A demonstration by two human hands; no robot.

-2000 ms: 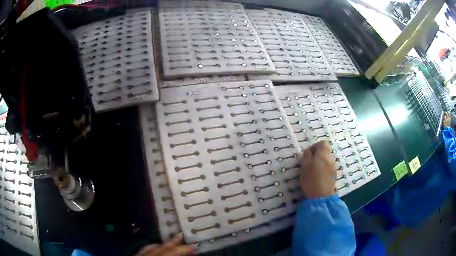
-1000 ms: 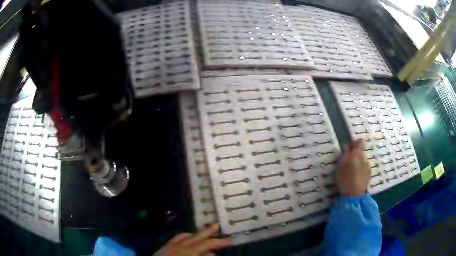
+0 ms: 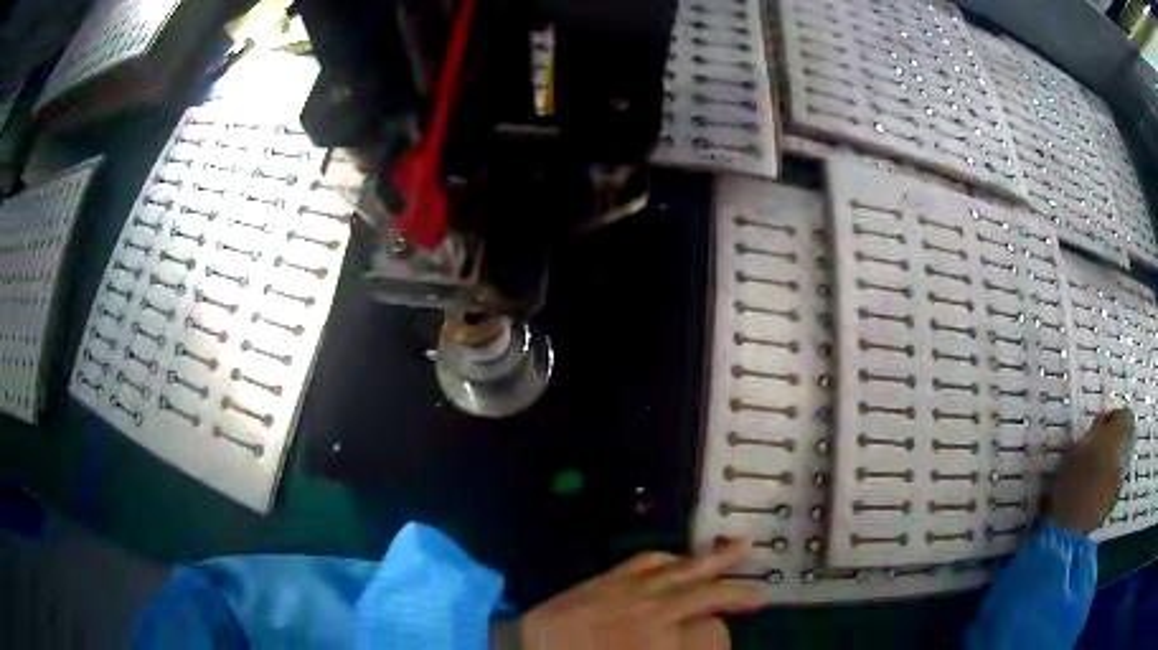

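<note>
A white parts tray (image 3: 946, 381) with rows of dumbbell-shaped parts lies on top of another white tray (image 3: 730, 419), whose left part shows. My left hand (image 3: 635, 603) is at the lower tray's front left corner, fingers apart, fingertips on the tray beside a part. My right hand (image 3: 1090, 476) is at the right side of the upper tray, over a further tray (image 3: 1130, 368); its fingers are small and blurred, and any hold is hidden. The black fixture (image 3: 584, 89) stands left of the trays, its silver cup (image 3: 495, 375) under the head.
A bright white parts tray (image 3: 216, 292) lies left of the fixture, with another tray (image 3: 38, 279) at the far left edge. A tray stack (image 3: 108, 57) is at the back left. More trays (image 3: 889, 76) lie at the back right. A red handle (image 3: 425, 191) hangs on the fixture.
The view has turned left. The upper tray has shifted right, baring more of the lower tray. The gap to the right-hand tray has closed. My left hand has reached further onto the lower tray.
</note>
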